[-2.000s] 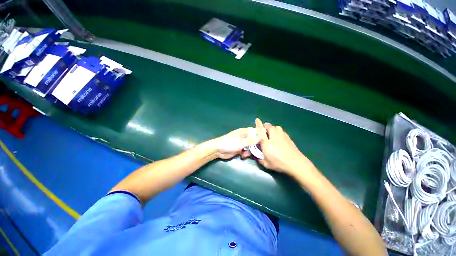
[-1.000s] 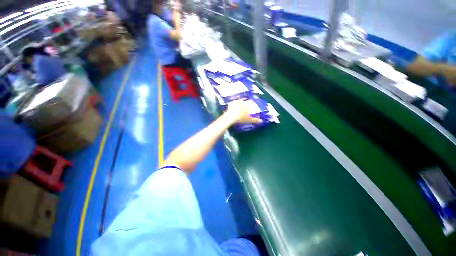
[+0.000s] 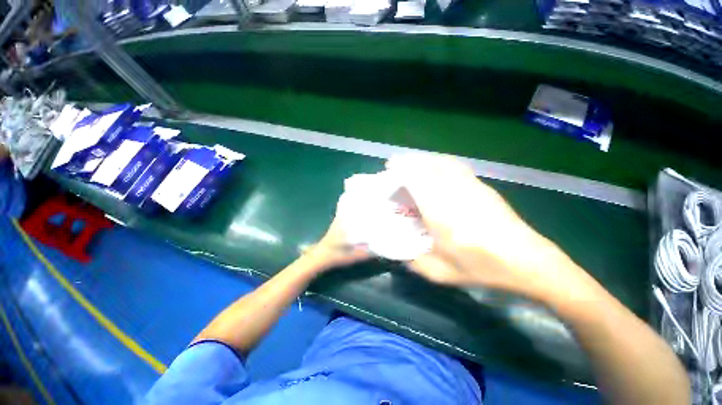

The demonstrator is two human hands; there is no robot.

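Note:
My left hand (image 3: 348, 229) and my right hand (image 3: 455, 221) are together above the green bench (image 3: 293, 186). Between them is a white piece (image 3: 400, 237) with small red marks. Both hands are overexposed and blurred, so its outline and the finger contacts are partly unclear. Blue-and-white cartons (image 3: 184, 183) lean in a row at the bench's left, with open white flaps. White coiled cables (image 3: 678, 259) lie in a grey tray (image 3: 663, 186) at the right edge of the view.
A single blue-and-white carton (image 3: 566, 109) lies on the dark green belt (image 3: 332, 111) beyond the metal rail (image 3: 317, 138). More cartons (image 3: 633, 24) are stacked across the belt. A metal post (image 3: 131, 71) stands at the left back. A red stool (image 3: 67, 225) is on the blue floor.
My left hand has come back from the carton row to meet my right hand, and the white piece now shows between them. The view has turned back toward the bench. The belt carton lies farther right than at first.

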